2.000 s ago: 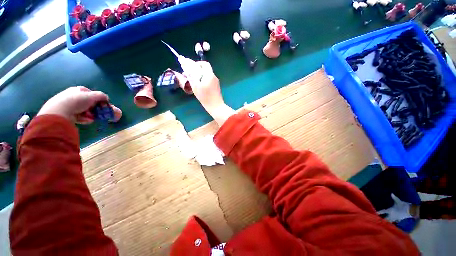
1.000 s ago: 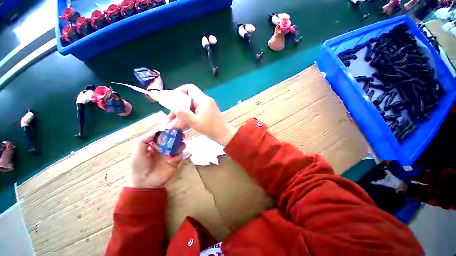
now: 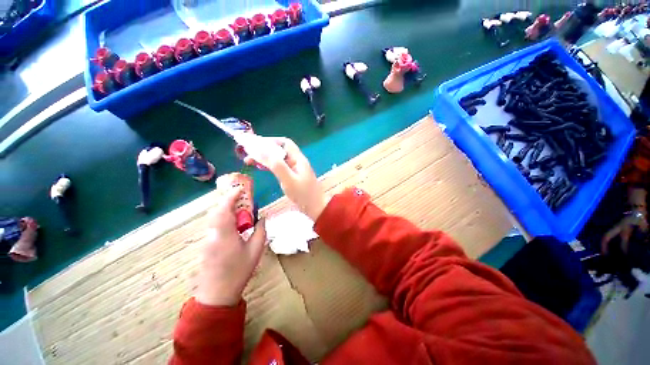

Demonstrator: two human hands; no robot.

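Observation:
My left hand (image 3: 227, 249) holds a figurine body (image 3: 241, 198) over the far edge of the cardboard, its flesh-orange base pointing away from me and a red part near my thumb. My right hand (image 3: 296, 171) holds the white glue bottle (image 3: 260, 148), its long thin nozzle pointing up and left over the belt, away from the held body. Another figurine body (image 3: 235, 127) lies on the belt partly behind the bottle. A red-topped body (image 3: 189, 158) lies on the belt beside a black limb part (image 3: 146, 175). A crumpled white tissue (image 3: 291, 232) lies on the cardboard mat (image 3: 370, 178).
A blue tray of red-topped bodies (image 3: 214, 64) stands beyond the belt centre (image 3: 271, 93). A blue tray (image 3: 477, 153) with heaped black parts is at right, with a dark lower crate (image 3: 552, 274) below it. Several limb parts and bodies lie along the belt. Part of another person shows at far right.
My left hand came from the belt at left to the mat with a body, then turned it so its base faces away. The bottle moved slightly right. A red-topped body now lies on the belt at left.

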